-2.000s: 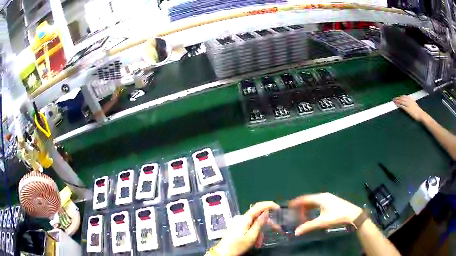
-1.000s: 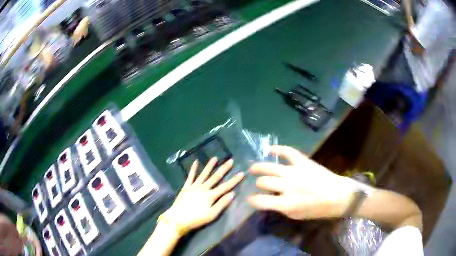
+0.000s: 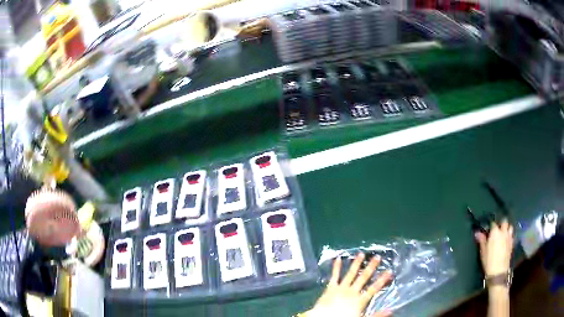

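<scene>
A crinkled clear plastic bag (image 3: 420,266) lies flat on the green mat at the lower middle. My left hand (image 3: 349,291) rests on its left part with the fingers spread, over something dark that is mostly hidden. My right hand (image 3: 496,247) is at the right bench edge, on the black frame pieces (image 3: 481,221). Its fingertips touch or cover them; whether it grips one cannot be told. A thin dark tool (image 3: 495,195) lies just above that hand.
A clear tray (image 3: 208,288) of white phone bodies lies at left. A tray of dark phones (image 3: 352,93) lies beyond the white stripe. A tray stack (image 3: 334,34) stands behind it. A pink fan (image 3: 52,217) is at far left, a white crumpled item (image 3: 539,232) at right.
My right hand has moved from the plastic bag to the black frame pieces at the right. My left hand stays spread on the bag. The view has turned and tilted up, bringing the fan back in.
</scene>
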